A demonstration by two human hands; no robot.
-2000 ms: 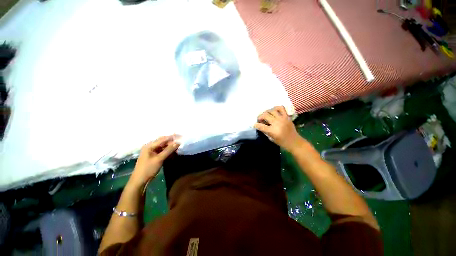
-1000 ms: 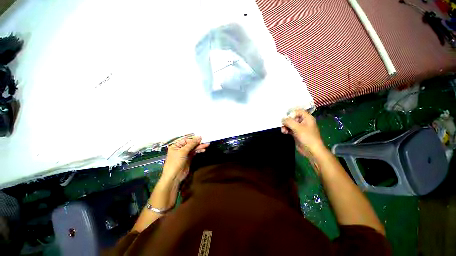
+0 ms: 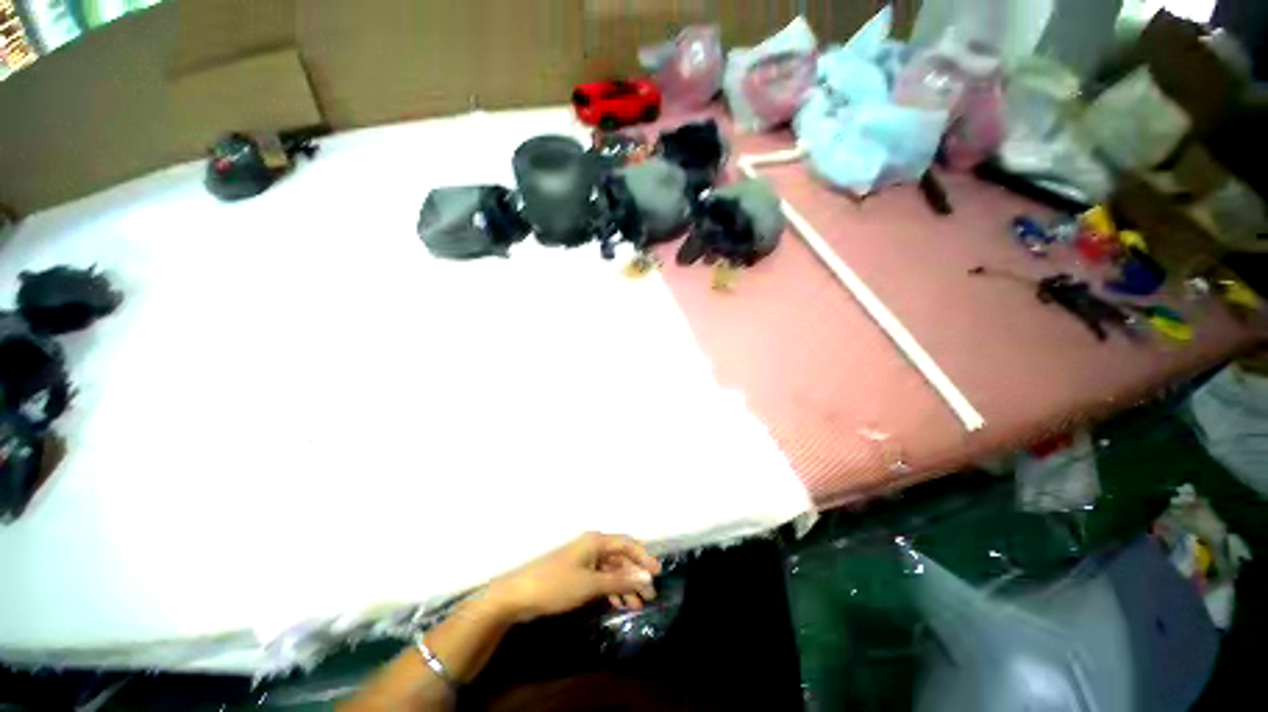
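My left hand is at the front edge of the white cloth, its fingers curled; I cannot tell if a thin film is between them. My right hand is out of the picture. A pale, see-through, blurred shape, likely the clear poly bag, is at the lower right in front of the grey stool. Several grey-and-black pouches lie in a cluster at the back of the table.
More dark pouches lie at the left edge, one at the back left. Red striped cloth carries a white strip, a red toy car, carrier bags and tools. Cardboard stands behind.
The view has tilted up to the back of the table. The bagged item has left the white cloth in front of me. My right hand has left the picture; my left hand's fingers are more curled.
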